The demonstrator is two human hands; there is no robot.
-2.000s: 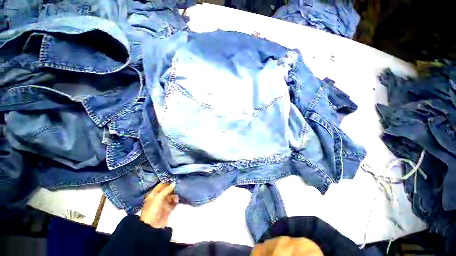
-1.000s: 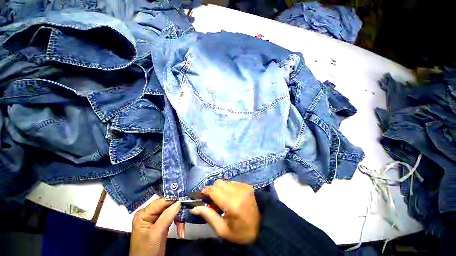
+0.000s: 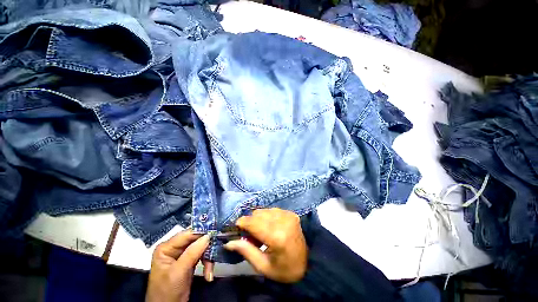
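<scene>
A faded blue denim garment (image 3: 283, 112) lies spread in front of me, with pale worn patches and contrast stitching. Its front band (image 3: 203, 189) runs down its left side and shows a dark round dot near the lower end. My left hand (image 3: 174, 262) pinches the band's bottom corner between thumb and fingers. My right hand (image 3: 274, 242) holds thread snips (image 3: 227, 235), mostly hidden by the fingers, with the dark blades at that corner beside my left fingertips. Whether the blades touch a thread cannot be told.
A loose heap of denim garments (image 3: 65, 147) lies at the left, touching the spread garment. A darker layered pile (image 3: 495, 159) stands at the right. White tie strips (image 3: 436, 206) hang at the right table (image 3: 407, 76) edge. More denim (image 3: 377, 20) lies at the back.
My right hand came in with the snips to the band's corner, where my left hand pinches it. Over the last second both hands stay nearly in place; the view shifts slightly.
</scene>
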